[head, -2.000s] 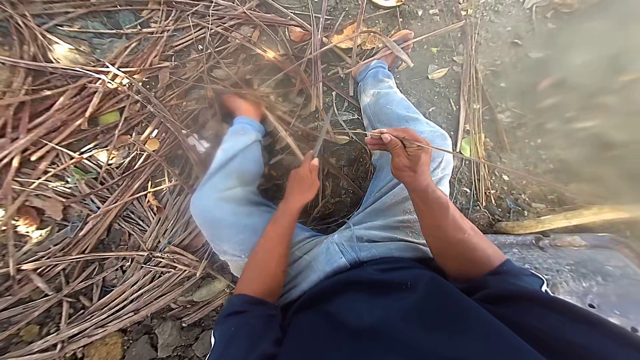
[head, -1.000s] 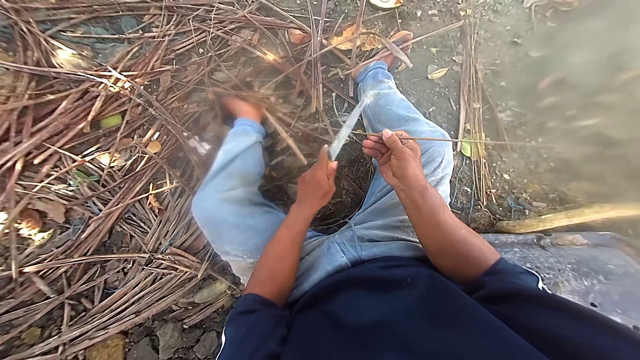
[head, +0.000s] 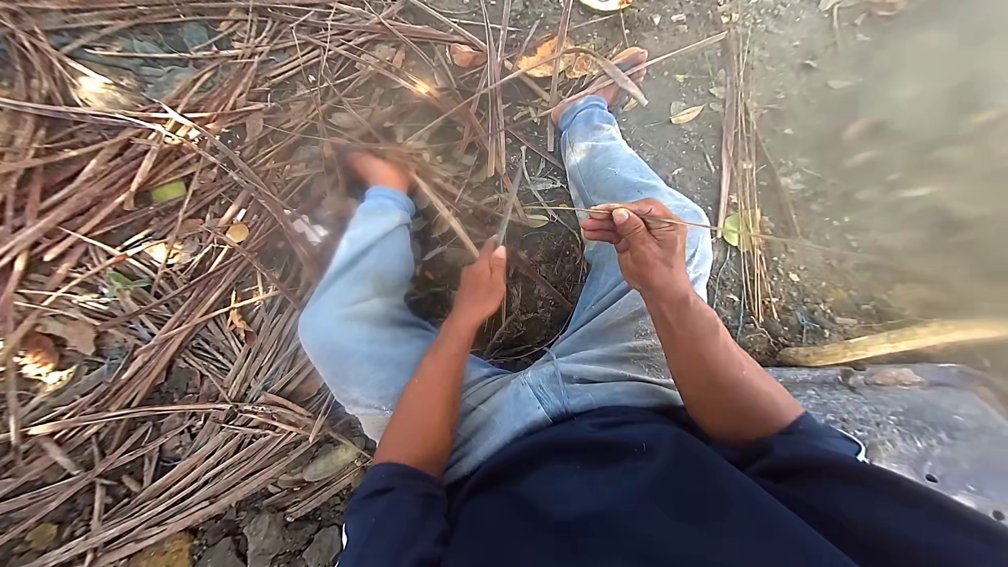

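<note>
Between my spread knees, my left hand (head: 480,287) grips a knife by its handle, which my fingers hide. The thin blade (head: 512,197) points up and away from me, seen nearly edge-on. My right hand (head: 639,240), above my thigh, pinches a long thin plant rib (head: 697,225) between thumb and fingers. One end of the rib reaches left towards the blade; whether they touch I cannot tell. Its other end runs off to the right and blurs.
Dry leaf strips (head: 157,315) lie heaped at the left. A small bundle of thin ribs (head: 744,260) rests on the soil at the right. Near my right elbow are a pale wooden stick (head: 890,340) and a grey sheet with holes (head: 882,425). My bare feet are ahead.
The knife blade has turned from showing its broad side a second ago to nearly edge-on. My right hand stays in about the same place, still holding a rib.
</note>
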